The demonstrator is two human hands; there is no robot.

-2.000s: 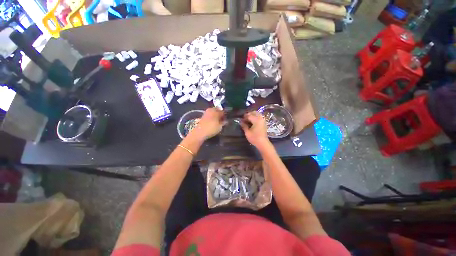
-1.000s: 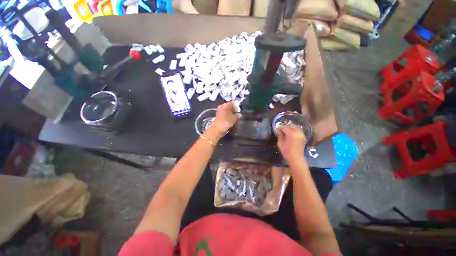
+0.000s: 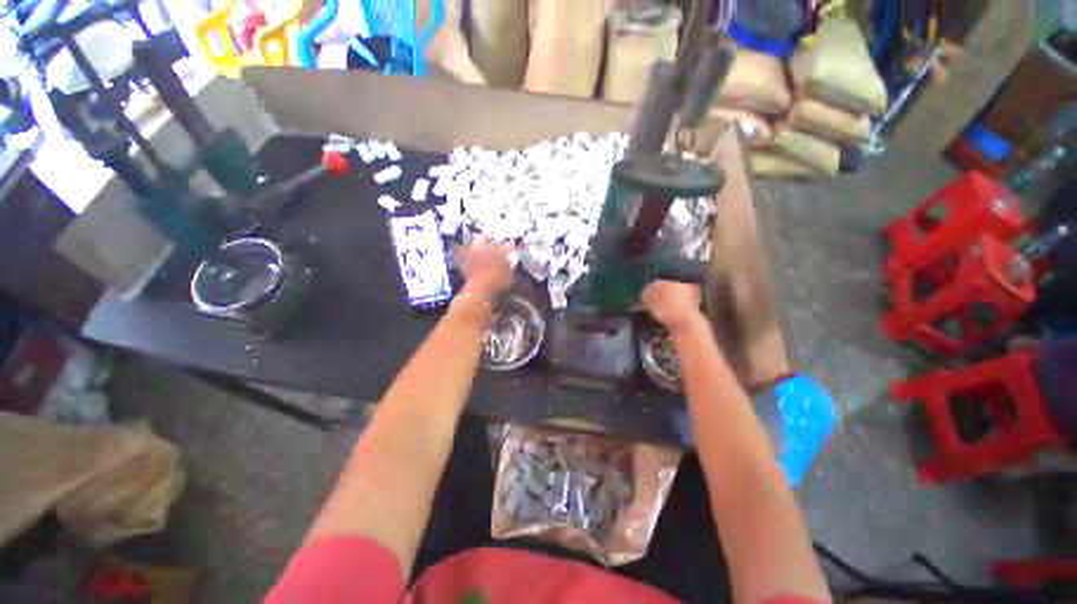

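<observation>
My left hand (image 3: 487, 262) is at the front left edge of the heap of white plastic pieces (image 3: 537, 195), its fingers among the pieces; what it holds is too small to tell. My right hand (image 3: 672, 302) is beside the green hand press (image 3: 622, 236), above and behind the right parts bowl (image 3: 664, 358); its fingers are partly hidden at the press's side. The left parts bowl (image 3: 511, 334) holds small metal parts. The dark press base (image 3: 593, 346) lies between the bowls. The open carton (image 3: 583, 496) at my lap holds greyish pieces.
A smartphone (image 3: 420, 258) lies left of the heap. A second press (image 3: 195, 195) with a red-knobbed lever and a spare bowl (image 3: 240, 277) stand at the left. Brown boards (image 3: 752, 260) edge the table. Red stools (image 3: 984, 407) stand at the right.
My left hand has moved from beside the press to the heap. My right hand has left the right bowl and moved up to the press's side. The view has tilted up.
</observation>
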